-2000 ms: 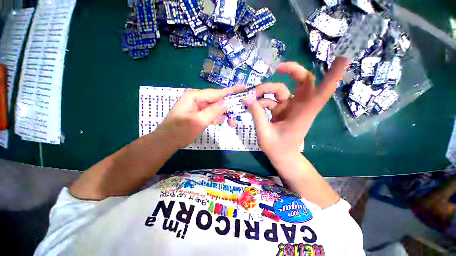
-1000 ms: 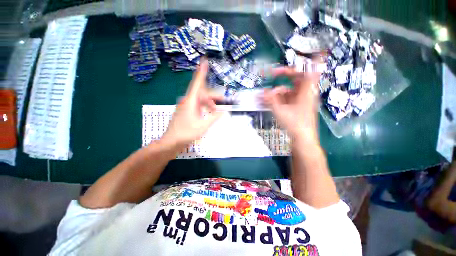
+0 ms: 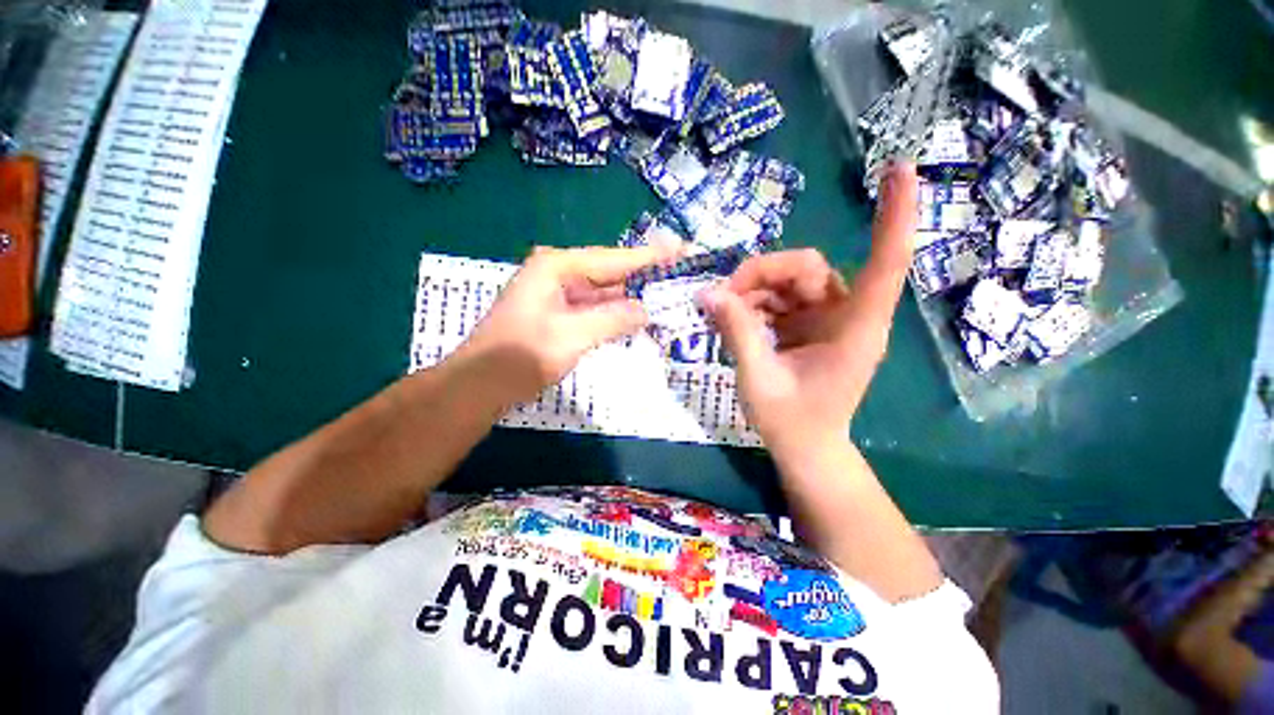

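Observation:
A blue circuit board (image 3: 687, 291) with a pale face is between my hands above a white printed sheet (image 3: 461, 296). My left hand (image 3: 562, 310) pinches its left end between thumb and fingers. My right hand (image 3: 817, 328) has its thumb and bent fingers at the right end. My right index finger points up, with a small pale label strip (image 3: 915, 115) with dark marks at its tip, in front of the right heap. The fingertips hide parts of the board.
A pile of blue boards (image 3: 454, 84) lies at centre top. Whiter-looking boards (image 3: 995, 307) lie on a clear plastic bag (image 3: 1139, 296) at right. Long printed sheets (image 3: 154, 189) and an orange-red handle (image 3: 17, 245) are at left. Part of a person shows at lower right.
My hands were blurred and farther apart one second ago, with my left index finger raised. Now they are closer together at the board, and that finger is down.

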